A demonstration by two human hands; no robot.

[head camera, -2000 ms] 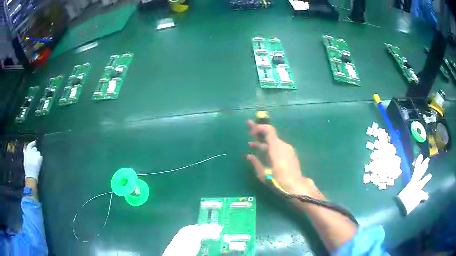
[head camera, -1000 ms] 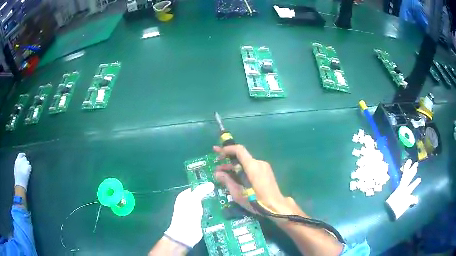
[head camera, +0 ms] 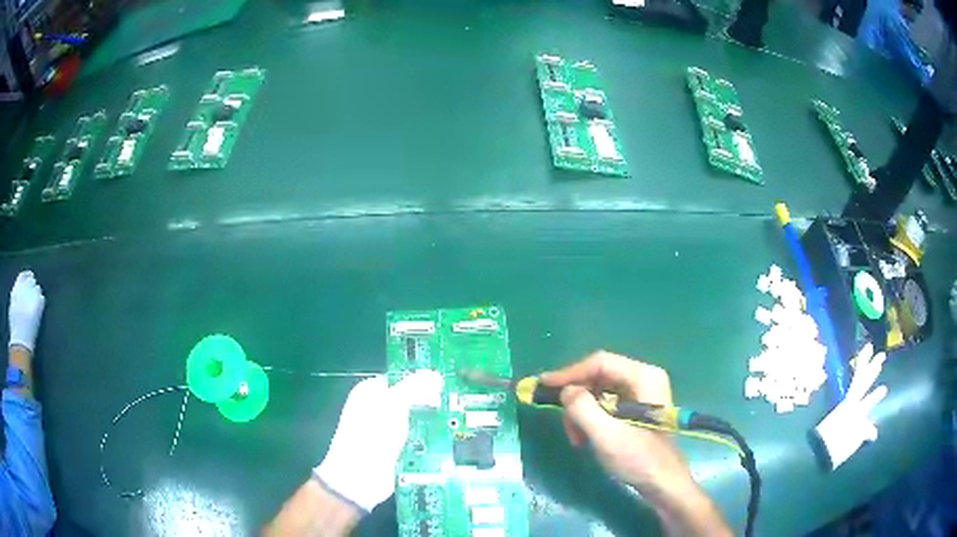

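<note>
A green circuit board with white connectors and a dark square chip lies in front of me, cut off by the lower edge. My left hand, in a white glove, is at the board's left side, its fingers over the board. Solder wire runs from the green spool to the gloved fingers. My bare right hand holds a soldering iron with a yellow and black handle; its blurred tip points left over the board. Whether the tip touches the board cannot be told.
White connectors lie piled at right, beside a blue rod, a spare white glove and a dark stand. Several boards lie along the far side. Another person's gloved hand is at far left.
The iron has swung from pointing away to pointing left over the board, and my right hand has moved right. The board now lies straighter, after coming further into view since the first frame.
</note>
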